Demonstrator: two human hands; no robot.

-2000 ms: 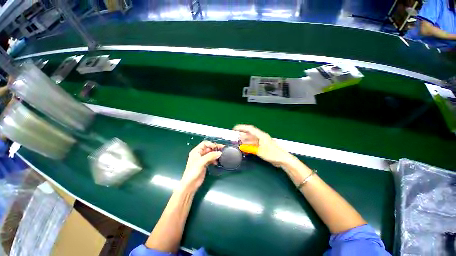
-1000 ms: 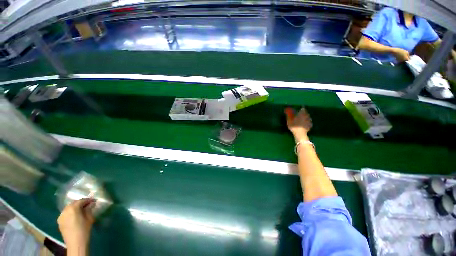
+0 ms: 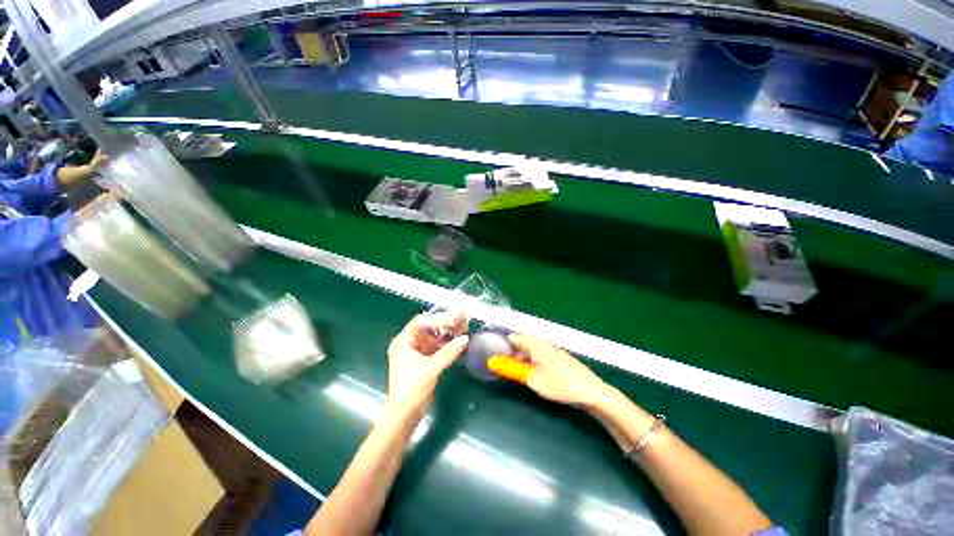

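Observation:
My left hand point(image 3: 424, 361) holds a clear, glossy blister shell point(image 3: 478, 297), whose far edge reaches over the pale belt rail. My right hand point(image 3: 549, 369) holds a round grey disc point(image 3: 487, 355) against the shell, between both hands. An orange tool handle point(image 3: 509, 367) lies in the same right hand over the disc's right side; its working end is hidden. Whether the disc sits inside the shell cannot be told. Another disc in a clear shell point(image 3: 446, 249) lies on the green belt just beyond. A whitish stack of blister shells point(image 3: 276, 339) stands on the dark green surface at left.
Tall nested shell stacks point(image 3: 136, 258) stand at far left, beside an open carton point(image 3: 157, 473). Carded packs point(image 3: 414, 199) and a green-edged pack point(image 3: 766, 253) lie on the belt. A plastic-lined tray point(image 3: 898, 476) is at lower right. People's blue sleeves show at left and upper right.
My left hand has moved from the shell stack to the centre with a shell. My right hand has come back from over the belt and now holds a disc. The view has shifted.

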